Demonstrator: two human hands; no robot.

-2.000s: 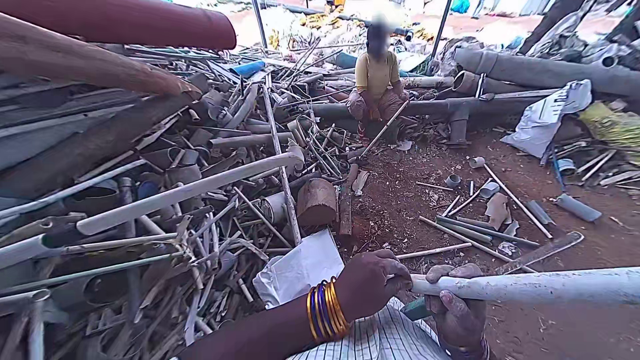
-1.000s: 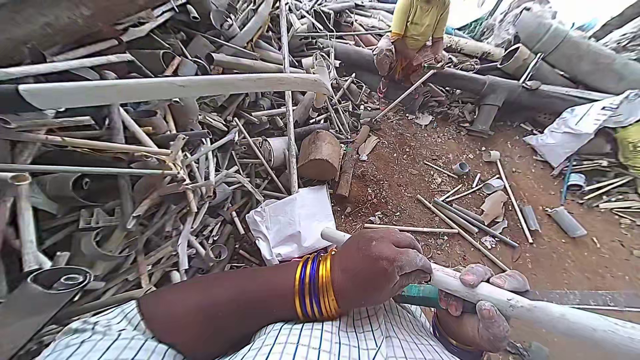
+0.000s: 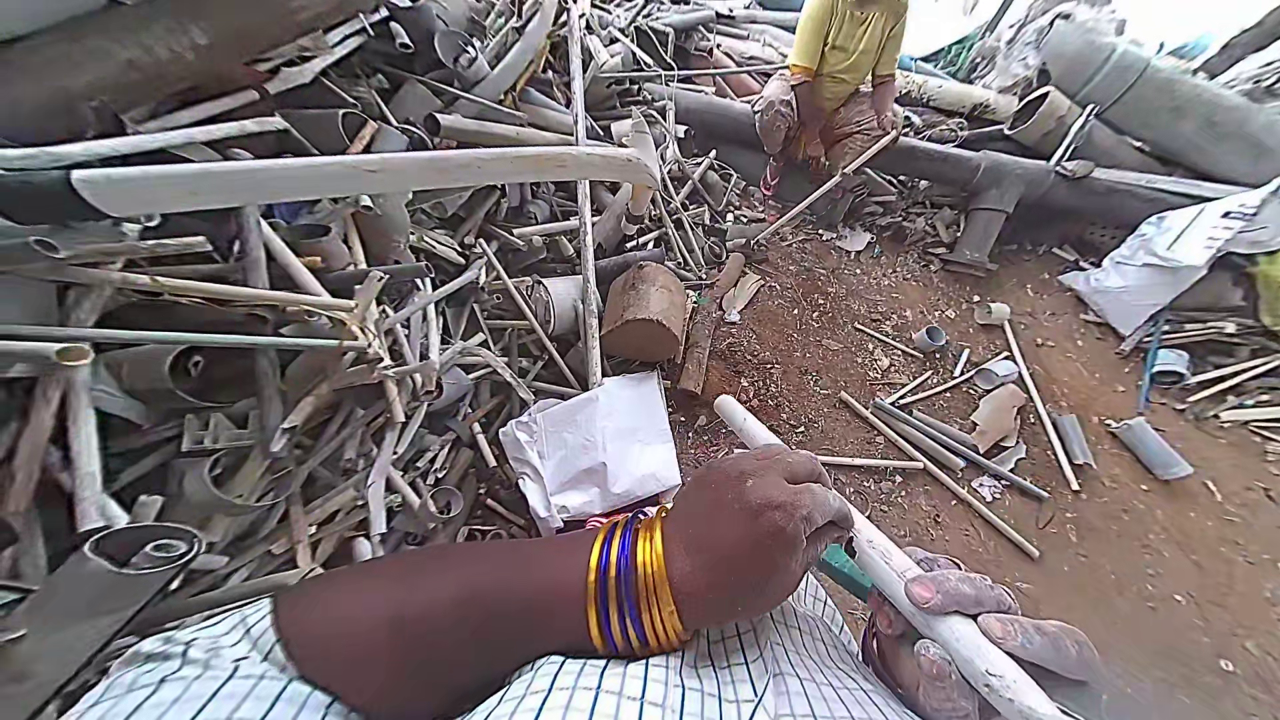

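Observation:
A long white pipe [image 3: 905, 580] slants across my lap, from near the white sack down to the lower right edge. My left hand [image 3: 765, 530], with yellow and blue bangles at the wrist, is closed over its upper part. Lower down, my right hand [image 3: 970, 640] holds the pipe between thumb and fingers, its fingertips coated with pale dust. A green piece [image 3: 845, 572] shows beneath the pipe between the two hands; most of it is hidden. A folded white sack [image 3: 598, 450] lies just beyond my left wrist.
A heap of scrap pipes [image 3: 400, 330] fills the left. A wood block [image 3: 645, 312] stands ahead. Beyond it a person in a yellow top [image 3: 850, 60] sits holding a stick [image 3: 825, 188]. Cut pipe pieces [image 3: 950, 450] lie on the soil at the right, near a white bag [image 3: 1165, 255].
The pipe, nearly level two seconds ago, now slants down to the right. My left hand, beside the pipe's end then, is now farther along it. The view has tilted down.

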